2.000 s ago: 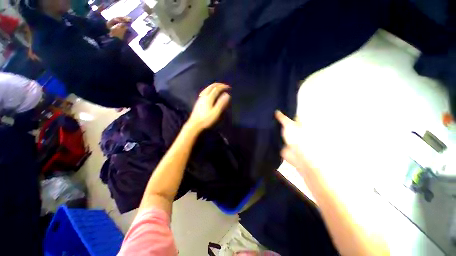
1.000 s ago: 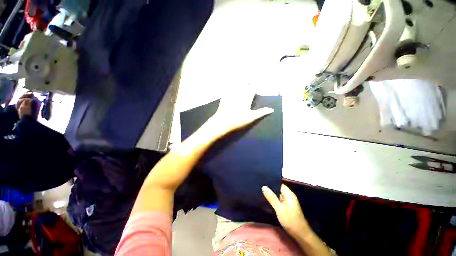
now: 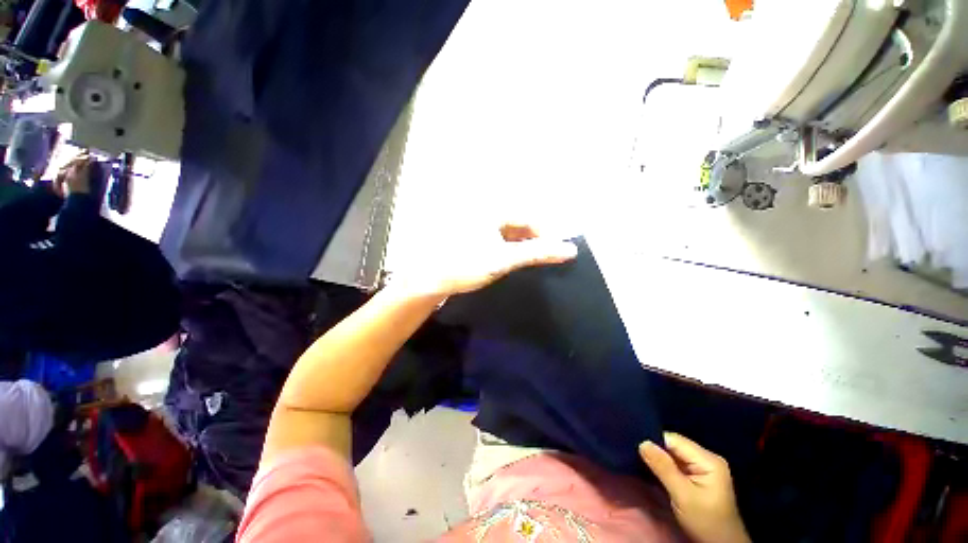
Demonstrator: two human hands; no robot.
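Observation:
A dark navy trouser panel (image 3: pixel 552 345) hangs over the table's front edge to my lap. My left hand (image 3: pixel 499 260) holds its top corner at the table; the palm is washed out by glare. My right hand (image 3: pixel 690 477) holds the panel's right edge lower down, near my lap, so that edge runs straight between the hands. The sewing machine (image 3: pixel 839 74) stands at upper right, with its presser foot area (image 3: pixel 732 178) apart from the panel. Stacked panels (image 3: pixel 287 138) lie on the left of the table.
White scraps (image 3: pixel 918 217) lie right of the needle, and thread snips (image 3: pixel 943 346) at the right edge. A dark garment bundle (image 3: pixel 228 371) is below the table at left. A red-framed crate (image 3: pixel 908 488) is at lower right. Another machine (image 3: pixel 111 95) and a person's hand (image 3: pixel 76 175) are at left.
The view has swung from the stacked panels toward the machine. Since one second ago, my right hand has moved down and right with the panel's edge, and the panel's upper part has drawn back toward me.

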